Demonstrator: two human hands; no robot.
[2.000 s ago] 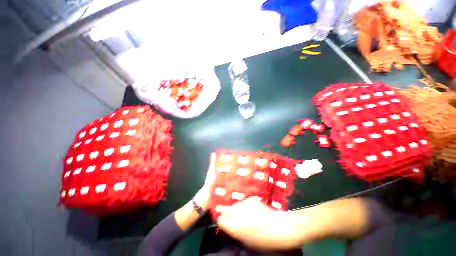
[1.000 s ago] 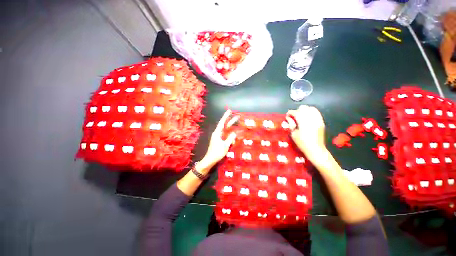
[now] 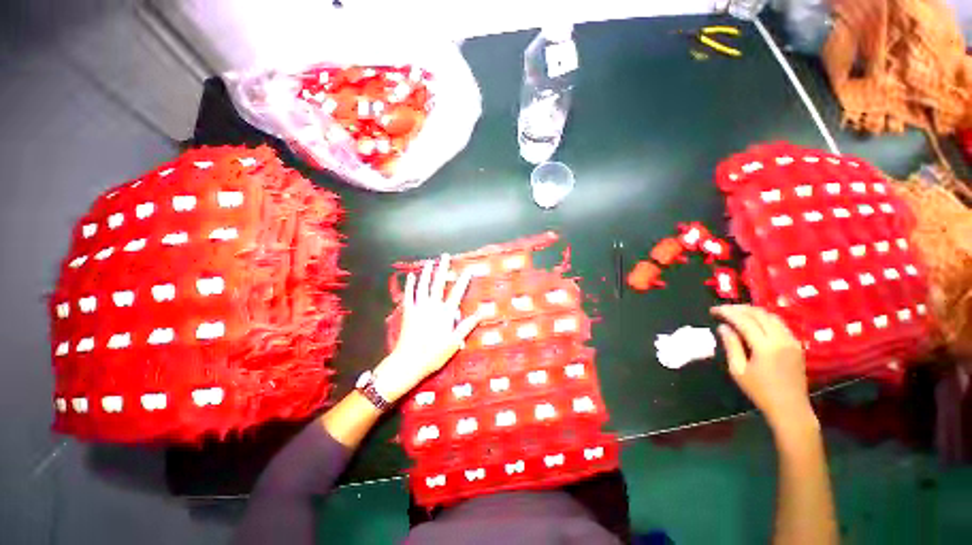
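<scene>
A floppy red moulded sheet (image 3: 506, 373) with rows of paired white marks and ragged edges lies face up in front of me, its near end over the bench's front edge. My left hand (image 3: 432, 319) lies on its upper left part, fingers spread, holding nothing. My right hand (image 3: 759, 357) is off the sheet to the right, thumb and forefinger apart and empty, just right of a crumpled white wipe (image 3: 685, 346). A thin dark tool (image 3: 618, 268) lies right of the sheet's far end.
A tall red sheet stack (image 3: 192, 309) stands left, a lower one (image 3: 831, 250) right. Loose red parts (image 3: 667, 251) lie between sheet and right stack. A bag of red pieces (image 3: 373, 117), clear bottle (image 3: 546, 101), small cup (image 3: 551, 184) and yellow-handled pliers (image 3: 721, 40) are farther back.
My right hand has left the sheet's far right corner and moved right, beside the wipe. My left hand has gone from the sheet's left edge to flat on top of it. The view has shifted.
</scene>
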